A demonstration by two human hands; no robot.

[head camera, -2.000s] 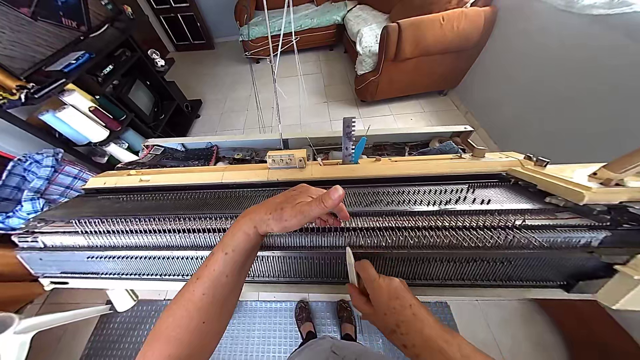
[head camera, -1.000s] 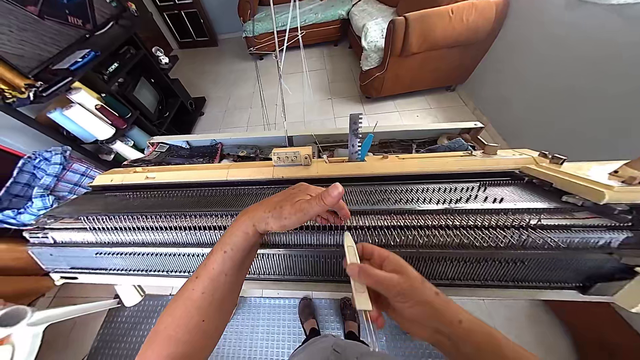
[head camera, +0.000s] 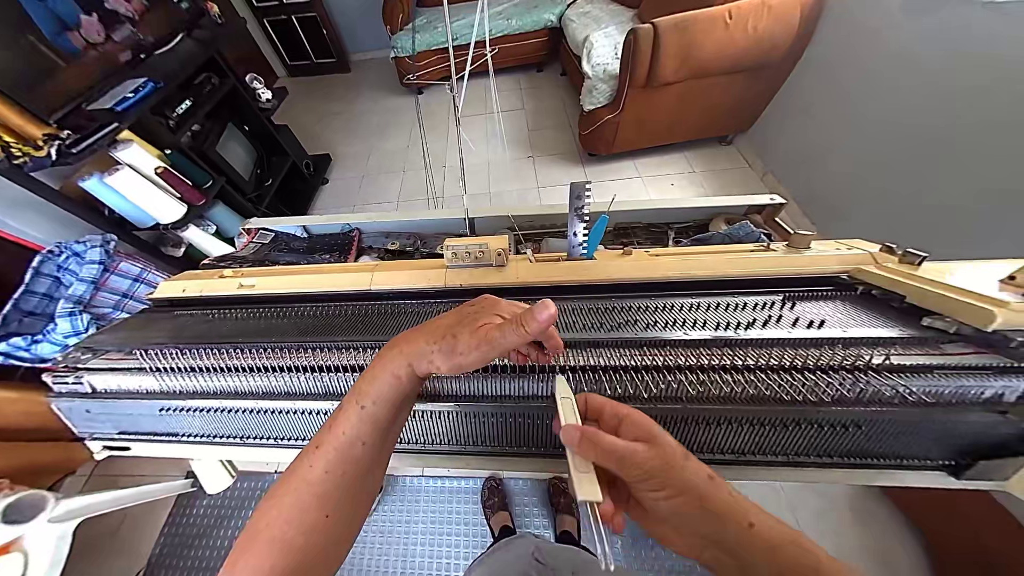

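A double-bed knitting machine [head camera: 496, 424] with long rows of metal needles spans the view. Over its middle hangs my left hand [head camera: 488, 336], thumb raised, fingertips curled down at the needles; whether they pinch anything is hidden. My right hand [head camera: 632, 456] grips a cream plastic transfer tool [head camera: 582, 472], its pointed end up at the needles just below my left fingertips and its metal prongs toward me. Behind the beds, a metal toothed comb [head camera: 578, 220] and a blue-handled tool [head camera: 597, 236] stand upright beside a row counter [head camera: 478, 251].
Yarn strands [head camera: 456, 104] rise from a mast behind the machine. A cream rail arm [head camera: 936, 296] lies at the right. Yarn cones [head camera: 144, 192] fill a shelf at left, above a plaid cloth [head camera: 56, 296]. A white holder [head camera: 48, 520] juts in at lower left.
Since the oldest frame, my right hand has tipped the tool more into view, its prongs now showing below. My left hand stays over the same needles.
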